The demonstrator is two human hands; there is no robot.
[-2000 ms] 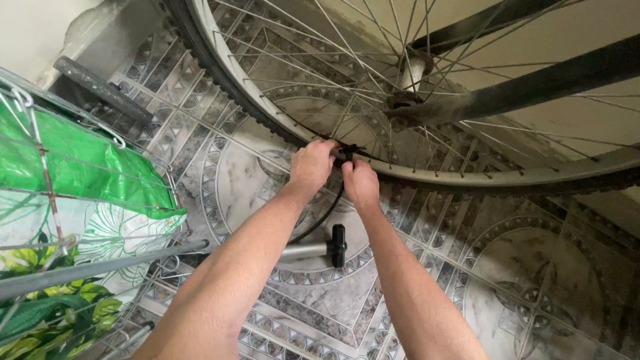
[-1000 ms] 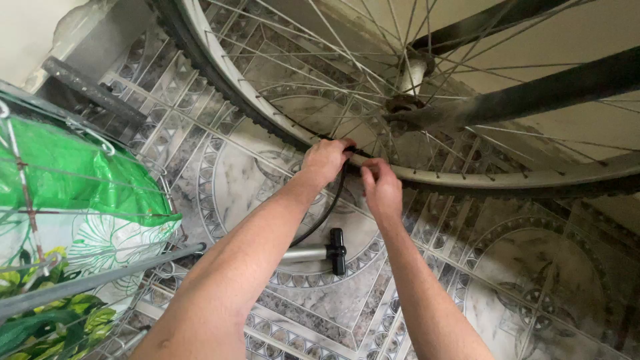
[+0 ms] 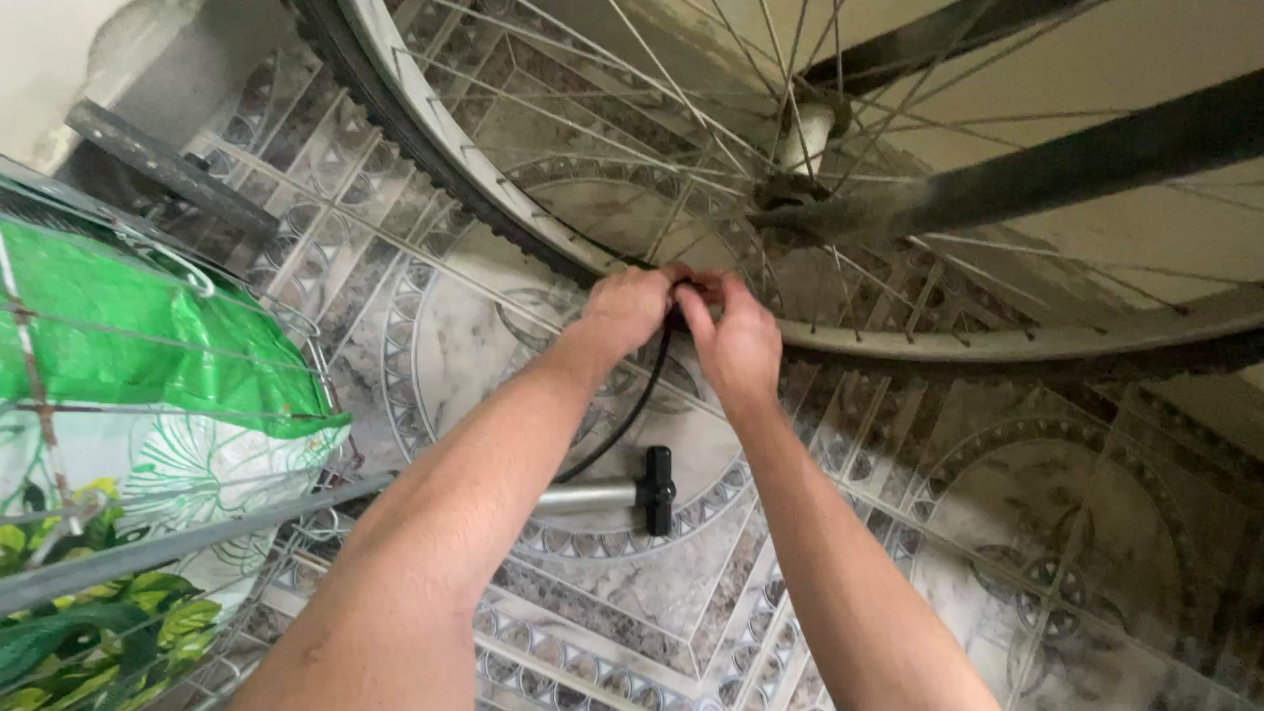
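Observation:
A bicycle wheel [image 3: 938, 344] with a grey rim, spokes and a black knobby tyre spans the upper right. At the lower part of its rim, my left hand [image 3: 637, 304] grips the end of a thin black hose [image 3: 642, 405]. My right hand [image 3: 736, 321] meets it there, its thumb and fingers pinched at the hose end; the fitting is mostly hidden by the fingers. From there the hose curves down to a silver hand pump with a black T-shaped end [image 3: 659, 491], lying on the tiled floor partly behind my left forearm.
A wire rack [image 3: 188, 523] with a green and leaf-patterned bag [image 3: 148, 336] stands at the left. Behind it a dark bar [image 3: 173, 163] lies near the wall. The black fork leg [image 3: 1066, 158] reaches from the wheel hub to the right edge.
Compared with one second ago, my right hand has moved left, back against my left hand at the hose end. My left hand has stayed at the rim.

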